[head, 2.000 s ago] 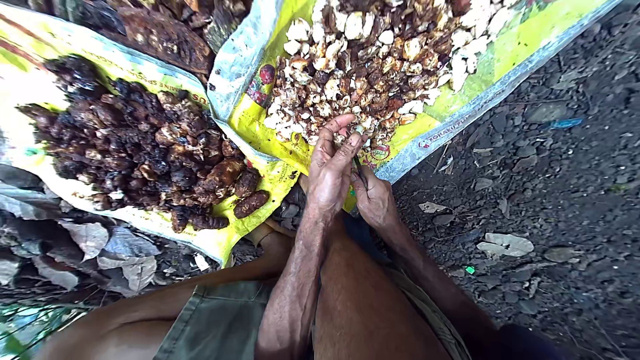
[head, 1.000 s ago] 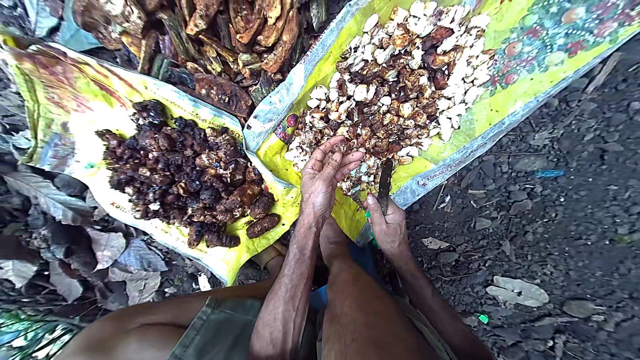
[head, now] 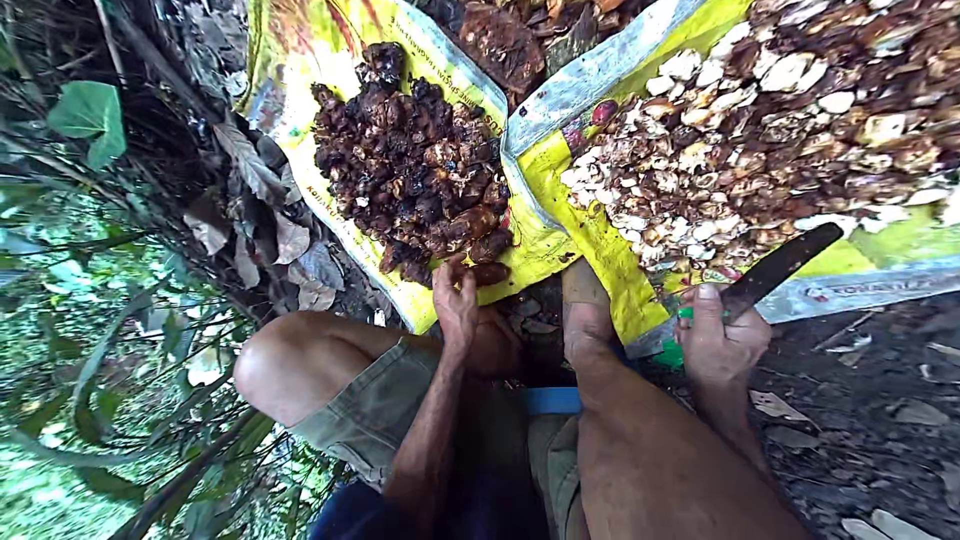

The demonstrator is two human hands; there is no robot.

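My left hand (head: 456, 304) is at the lower edge of a pile of dark brown, lumpy tubers or nuts (head: 420, 172), its fingertips touching the pieces there; whether it grips one I cannot tell. That pile lies on a yellow printed sack (head: 540, 259). In my right hand (head: 724, 337) is a knife with a green handle and a broad dark blade (head: 784, 266), pointing up and to the right. Beyond the blade, whitish and brown cut pieces (head: 697, 161) are spread over a second yellow sack with a grey border (head: 877, 289).
Dark reddish-brown husks or chunks (head: 502, 45) lie behind the sacks. Dry leaves (head: 292, 240) and green plants (head: 90, 120) are at the left. Bare soil with fallen leaves (head: 780, 409) is at the right. My bare foot (head: 585, 289) stands against the yellow sack's edge.
My left hand has moved left from the cut pieces to the dark pile. My right hand still has the knife, now apart from the left hand. The view has shifted left.
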